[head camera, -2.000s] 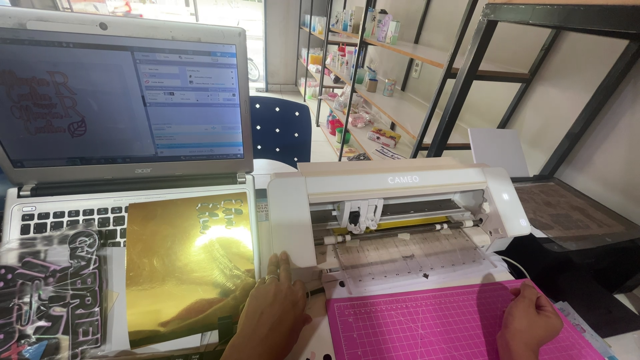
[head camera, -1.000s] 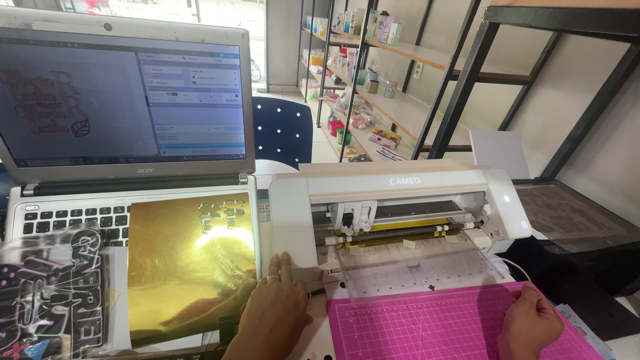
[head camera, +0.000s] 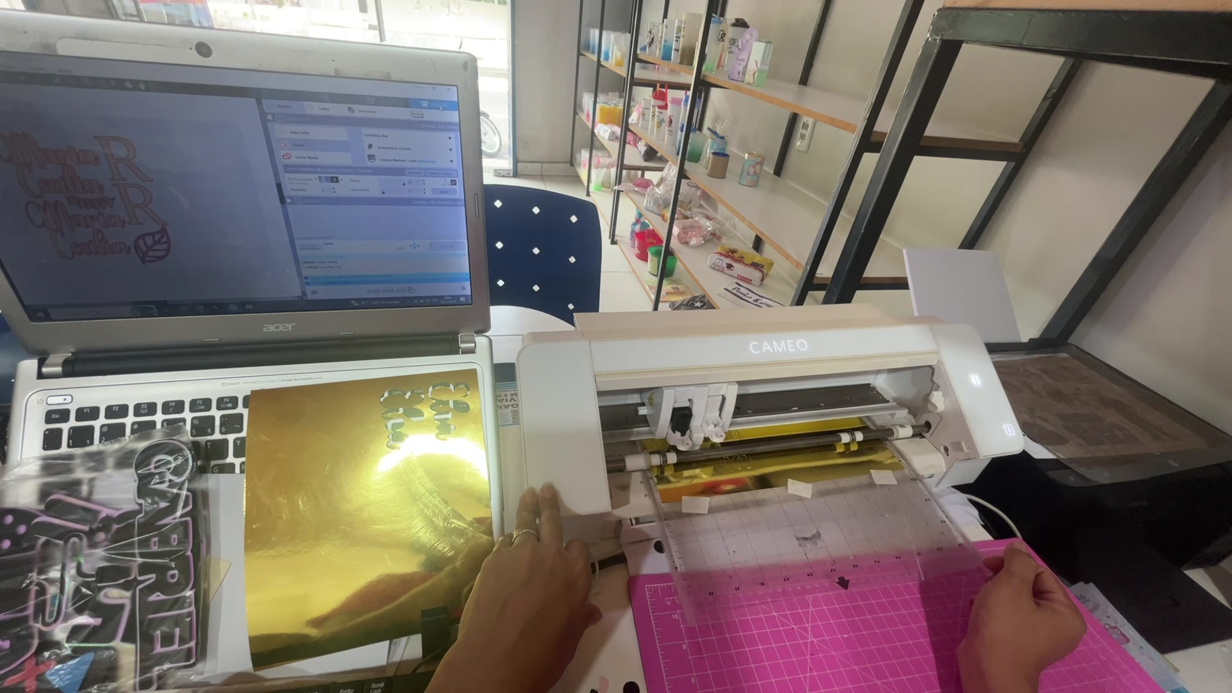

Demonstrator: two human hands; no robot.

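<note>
A white Cameo cutting machine (head camera: 778, 361) stands in the middle, its blade carriage (head camera: 688, 416) toward the left of the rail. From its front comes a clear gridded cutting mat (head camera: 818, 539), carrying a gold sheet (head camera: 751, 474) with pieces of tape along the edge. Over a pink gridded mat (head camera: 818, 640) lies the front of that clear mat. My left hand (head camera: 534, 587) rests, fingers extended, beside the machine's left front corner. My right hand (head camera: 1025, 611) is curled at the pink mat's upper right corner; whether it grips the edge is unclear.
An open Acer laptop (head camera: 241, 337) stands at the left. On it lie another gold sheet (head camera: 337, 520) with cut shapes and a clear plastic bag (head camera: 106, 568) with dark lettering pieces. Shelves (head camera: 760, 192) and a blue chair (head camera: 544, 250) are behind; a black-framed rack stands at the right.
The clear mat has come farther out of the machine, over the pink mat, and more of its gold sheet shows. The carriage moved left, then right again. Both hands have stayed about in place.
</note>
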